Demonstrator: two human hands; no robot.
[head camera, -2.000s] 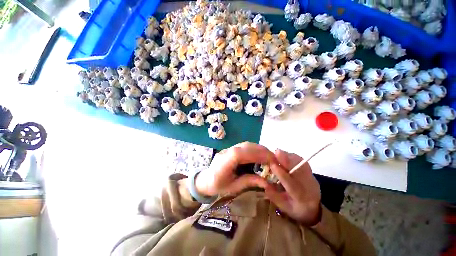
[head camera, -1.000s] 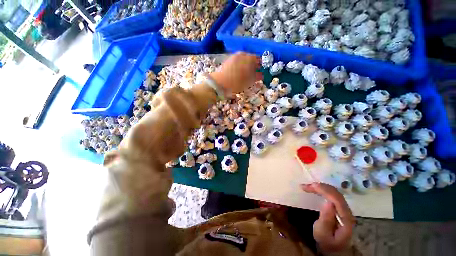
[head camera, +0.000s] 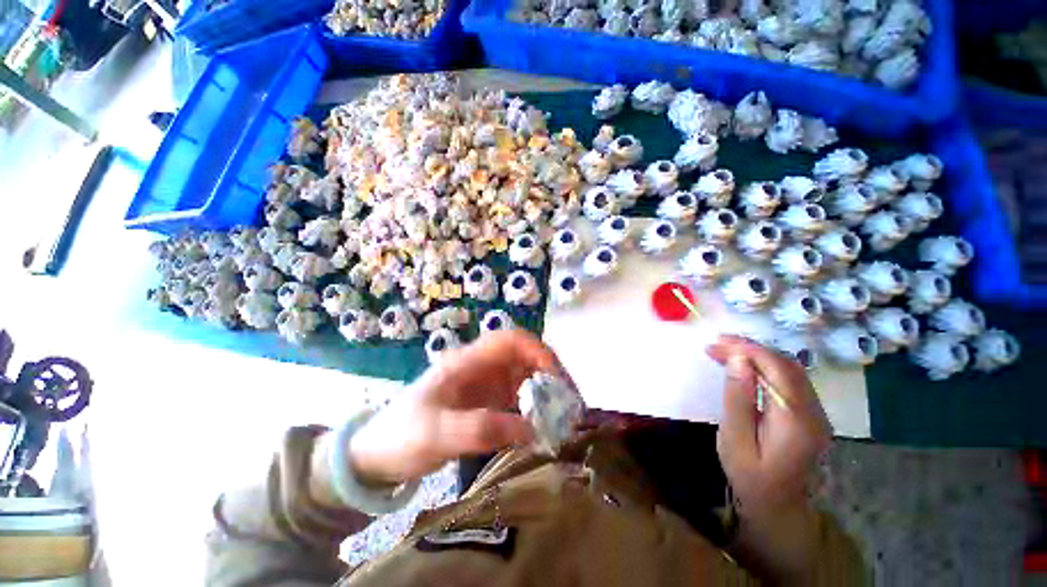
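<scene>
My left hand (head camera: 454, 407), with a pale band at the wrist, holds a whitish-grey ridged craft piece (head camera: 551, 411) between thumb and fingers, close to my chest. My right hand (head camera: 772, 415) holds a thin pale stick (head camera: 767, 384). The stick's far tip lies over the red disc (head camera: 671, 303); whether it touches cannot be told. The red disc lies on the white sheet (head camera: 643, 365). Rows of pale ridged pieces (head camera: 844, 295) with round dark openings stand at the right, some on the sheet.
A heap of small grey and orange-yellow parts (head camera: 431, 172) lies left of centre. Duller grey pieces (head camera: 230, 275) cluster at far left. A blue bin (head camera: 230, 138) stands behind them. A large blue bin (head camera: 689, 63) of pale pieces is at the back. The dark green table (head camera: 953, 419) shows at right.
My left hand has come back from the rear of the heap to my chest, now holding a ridged piece. My right hand stays near the red disc with the stick. The view has shifted.
</scene>
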